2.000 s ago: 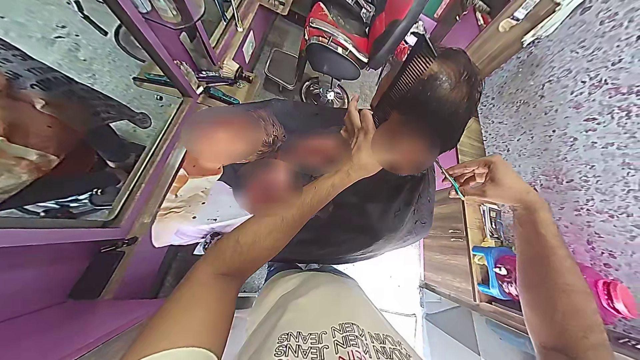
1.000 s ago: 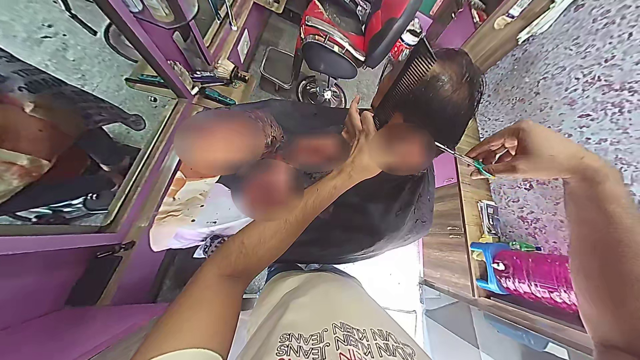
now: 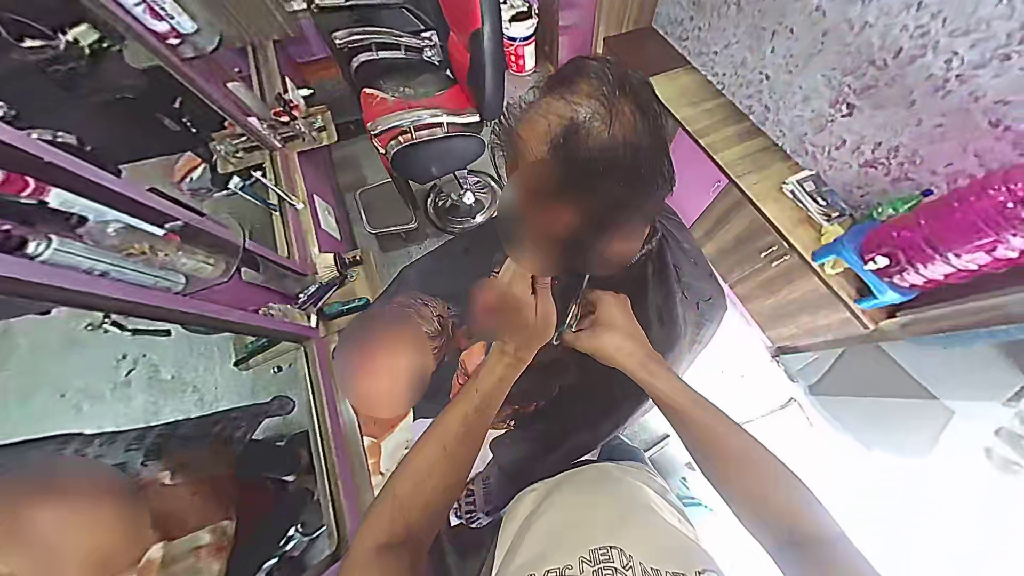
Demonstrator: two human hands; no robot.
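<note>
A seated person with dark, thinning hair is draped in a black cape. My left hand is raised just below this person's face, its fingers bent; a dark strip shows at the fingers, but whether it is the comb is unclear. Close to its right, my right hand grips a pair of scissors by the handles, with the blades pointing up toward the lower face. The blade tips are hard to make out against the dark cape.
Another person's head is at the left, beside a mirror in a purple frame. A brush lies on the ledge there. Behind stands a red and black barber chair. Along the right wall are a wooden cabinet and a blue plastic stool.
My right hand has moved left with the scissors, from beside the back of the head to below the face. My left hand has come lower; the black comb seen against the hair before is no longer there.
</note>
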